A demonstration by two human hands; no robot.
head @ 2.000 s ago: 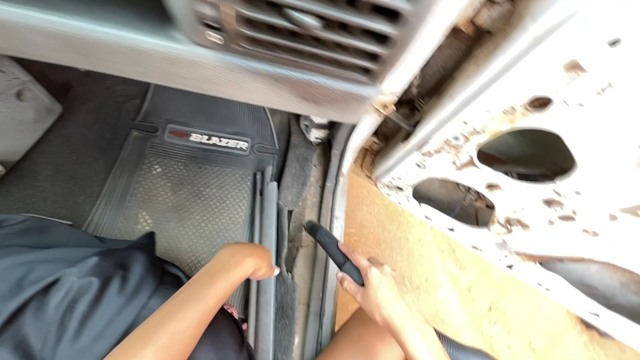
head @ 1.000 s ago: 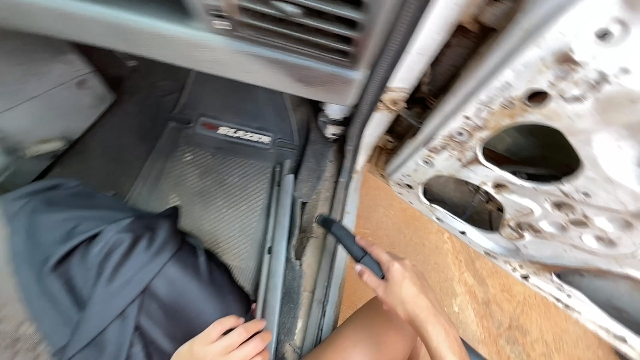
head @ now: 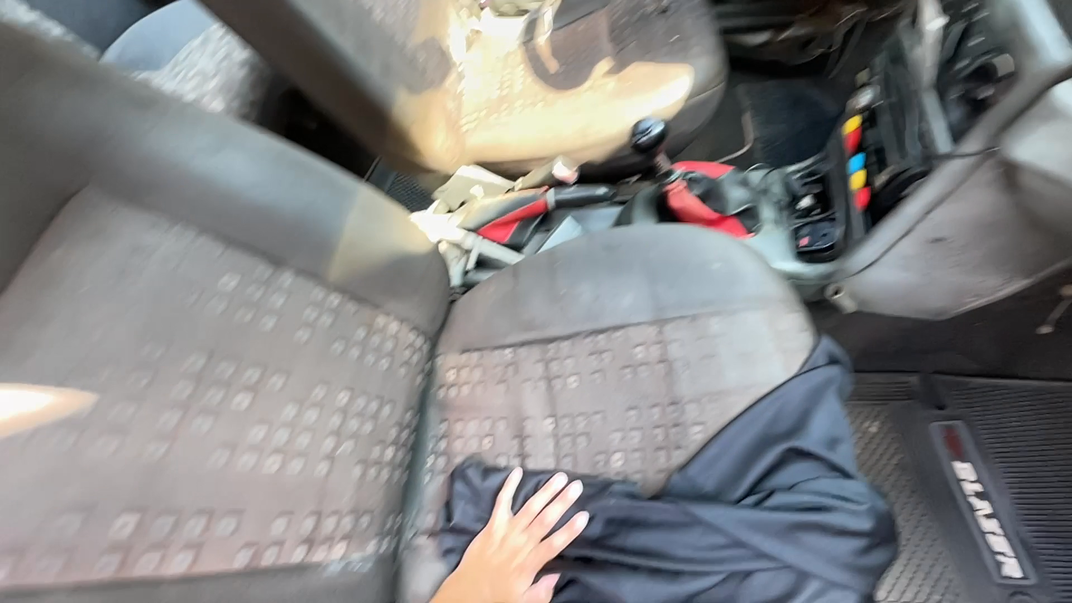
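Observation:
My left hand [head: 521, 544] rests palm down on dark cloth [head: 720, 528], its fingers spread and nothing held in them. The cloth lies over the front part of a worn, patterned car seat cushion [head: 578, 377] and hangs toward the floor. The seat's backrest [head: 209, 394] stands at the left. My right hand is out of the picture, and so is the black-handled object it held before.
Beyond the seat lie the gear lever [head: 649, 134], the handbrake [head: 580, 196] and loose items on the console. Another seat [head: 536, 109] stands behind them. A rubber floor mat [head: 913, 502] is at the lower right, below the dashboard's grey side panel [head: 955, 218].
The view has swung far from the open door and sill to the seats. My left hand, earlier beside the sill trim, now lies on the cloth. My right hand has left the view.

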